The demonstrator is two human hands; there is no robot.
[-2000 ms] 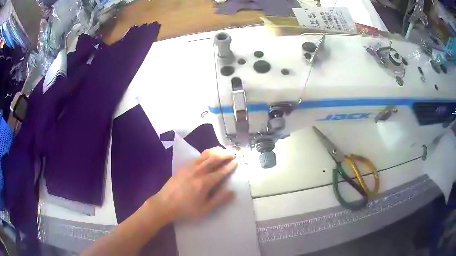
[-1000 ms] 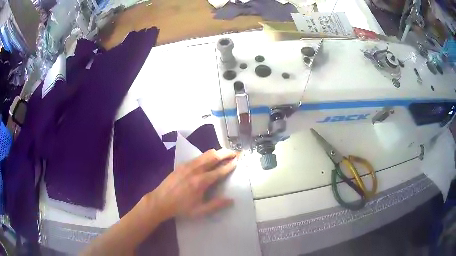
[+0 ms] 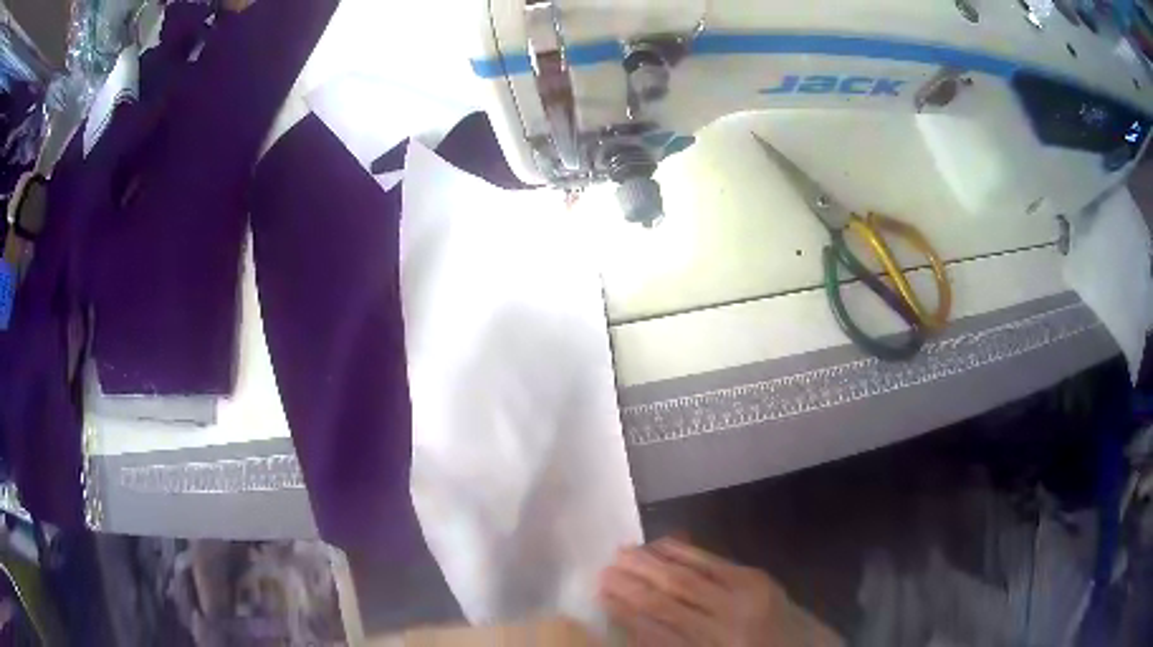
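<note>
A long white panel runs from the lit needle area of the sewing machine down over the table's front edge. A dark purple panel lies beside and partly under it, with a small purple part showing behind its top. My right hand is at the bottom, its fingers closed on the white panel's lower right corner. My left hand shows only as a strip of skin at the bottom edge, against the panel's lower end; its fingers cannot be made out.
Scissors with green and yellow handles lie right of the needle. The white machine head spans the top right. A purple stack lies at the left. A printed scale runs along the front edge. A white piece hangs at the far right.
The view has tilted down. My left hand has left the spot beside the needle and moved down to the bottom edge. My right hand has come into view at the white panel's lower corner.
</note>
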